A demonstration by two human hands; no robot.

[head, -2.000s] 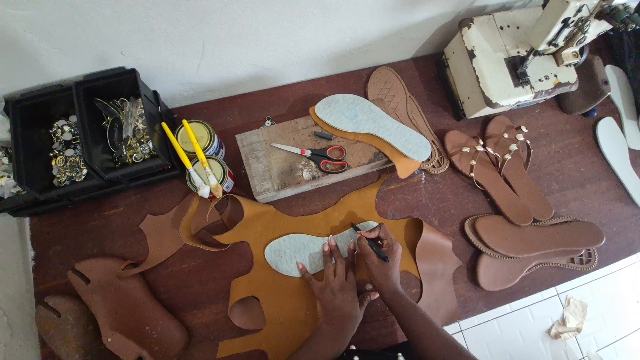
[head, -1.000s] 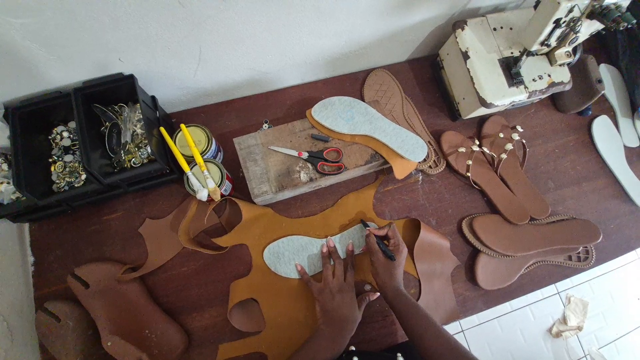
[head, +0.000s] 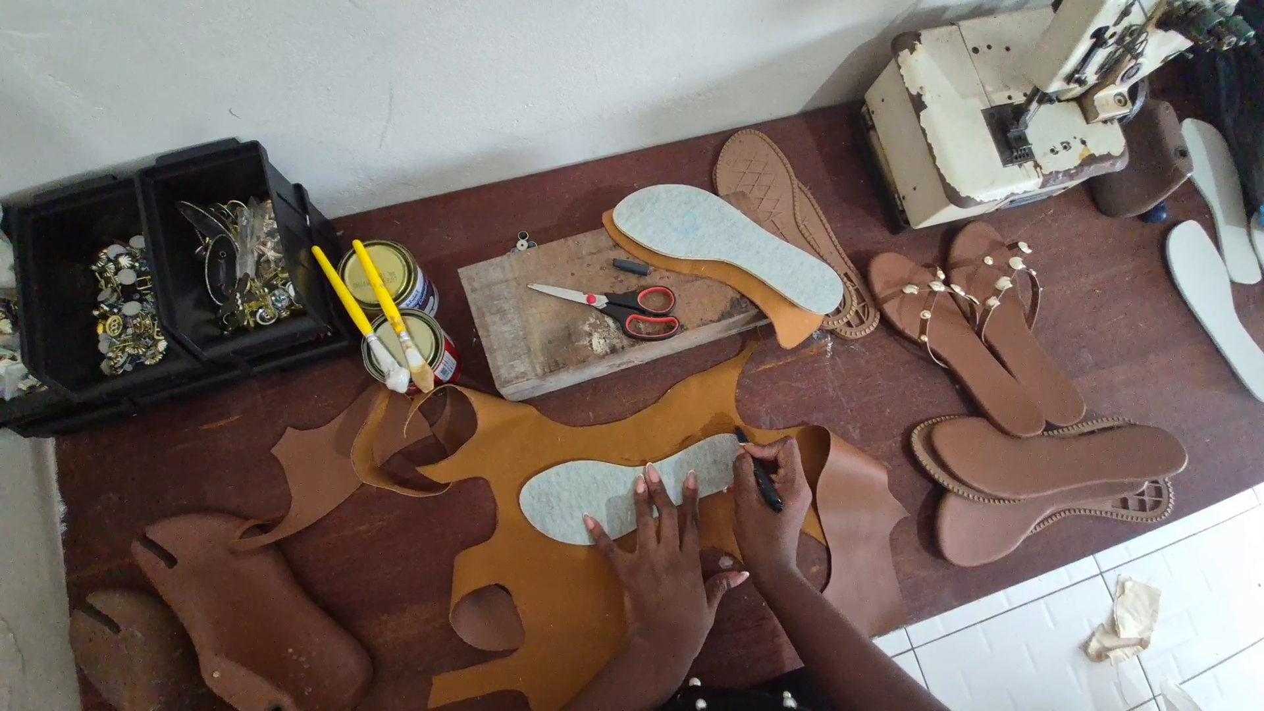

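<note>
A grey insole pattern (head: 578, 502) lies flat on a tan leather sheet (head: 563, 612) at the middle of the bench. My left hand (head: 664, 568) presses on the insole with spread fingertips. A black pen (head: 765, 484) is held in my right hand (head: 772, 513), its tip at the insole's right end, on or beside the edge. Above them, scissors (head: 622, 308) with black and red handles and a black pen cap (head: 631, 267) rest on a wooden board (head: 523, 346). Another grey insole (head: 726, 242) lies over a tan leather piece (head: 785, 321) on the board's right side.
Black bins (head: 178, 360) of metal ornaments stand at left, beside two tins (head: 434, 341) with yellow-handled brushes (head: 380, 276) across them. Brown sandals (head: 987, 365), covered soles (head: 1057, 459) and a sewing machine (head: 978, 118) are at right. Brown moulded forms (head: 257, 612) lie lower left.
My right hand and the pen have shifted slightly along the insole's right end, with the pen tilted differently. My left hand stays pressed on the insole.
</note>
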